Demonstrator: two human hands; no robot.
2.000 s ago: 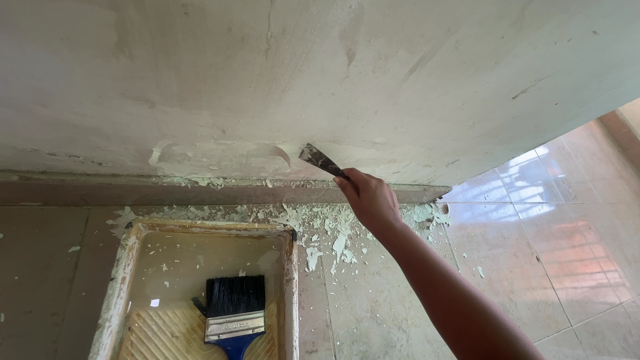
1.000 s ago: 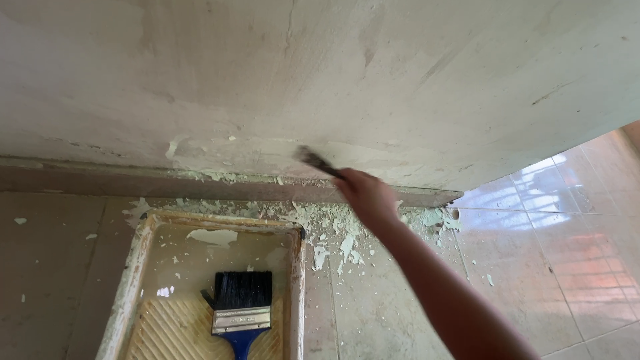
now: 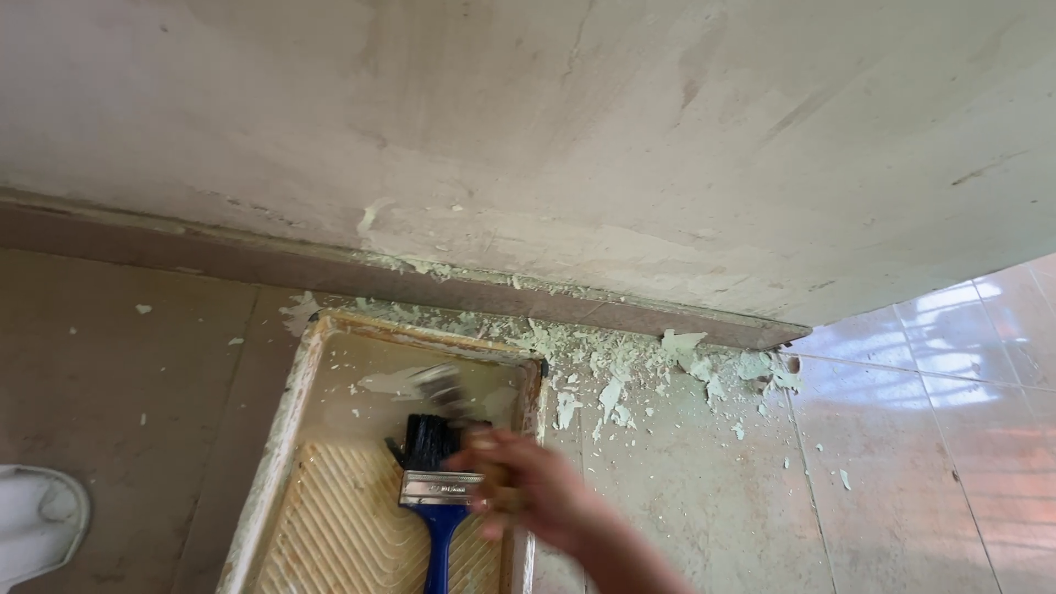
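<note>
My right hand (image 3: 528,483), blurred by motion, is over the right side of the paint tray (image 3: 285,429) and closed around a scraper (image 3: 441,388). The scraper's blade is above the tray's well, just beyond the black bristles of a paintbrush. That paintbrush (image 3: 445,487), with a metal ferrule and a blue handle, lies in the tray, partly covered by my hand. A pale paint flake (image 3: 392,382) shows in the well beside the blade. My left hand is out of view.
A wall (image 3: 528,124) with patchy, scraped paint rises above a low tiled skirting (image 3: 495,293). Peeled paint flakes (image 3: 615,388) litter the floor tiles (image 3: 701,487) right of the tray. A white object (image 3: 41,524), partly cut off, is at the lower left.
My right hand has moved with the scraper from the lower wall down and left to above the tray. One second ago a large flake appeared in the well, where two seconds ago none showed.
</note>
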